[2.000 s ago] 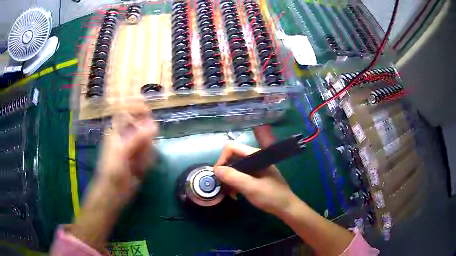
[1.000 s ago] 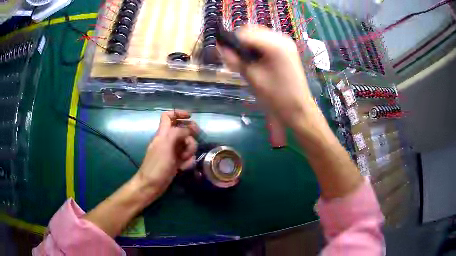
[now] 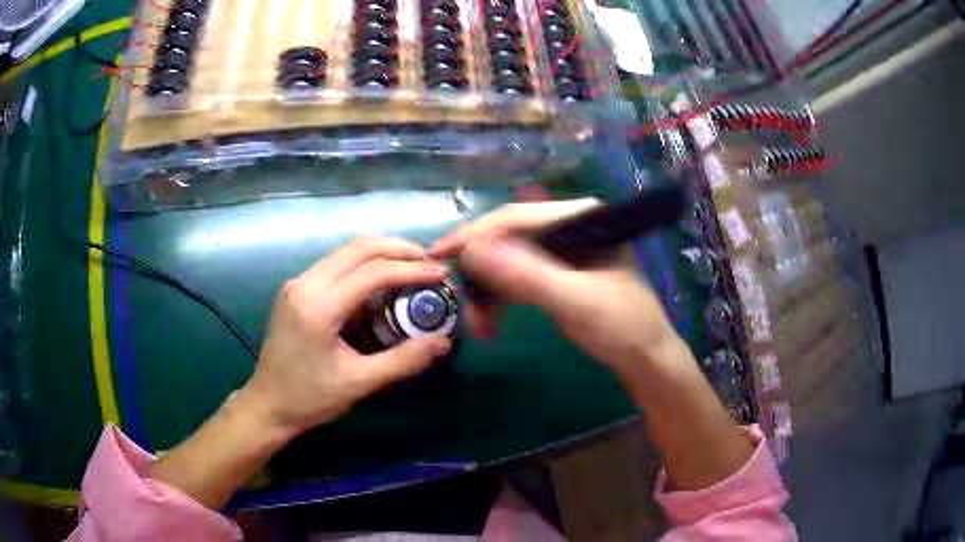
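Note:
A round speaker driver (image 3: 428, 308) with a silver rim and blue-grey centre sits on the black round fixture (image 3: 372, 324). My left hand (image 3: 337, 328) curls around the left side of the fixture, thumb and fingers at its rim. My right hand (image 3: 556, 270), partly blurred, holds the thick black test probe (image 3: 624, 220) like a pen. Its fingertips are at the upper right of the fixture. The probe's tip is hidden by the hand, so contact with the driver cannot be seen.
A clear blister tray (image 3: 243, 175) with rows of dark drivers lies ahead. A side tray stack (image 3: 815, 286) with white labels stands at the right. A thin black cord (image 3: 201, 299) lies on the green mat at the left. A white piece (image 3: 622, 40) lies between the trays.
The right hand and probe have come down from the tray to the fixture. The left hand now surrounds the fixture, and a driver is on it. More drivers show in the tray's short row.

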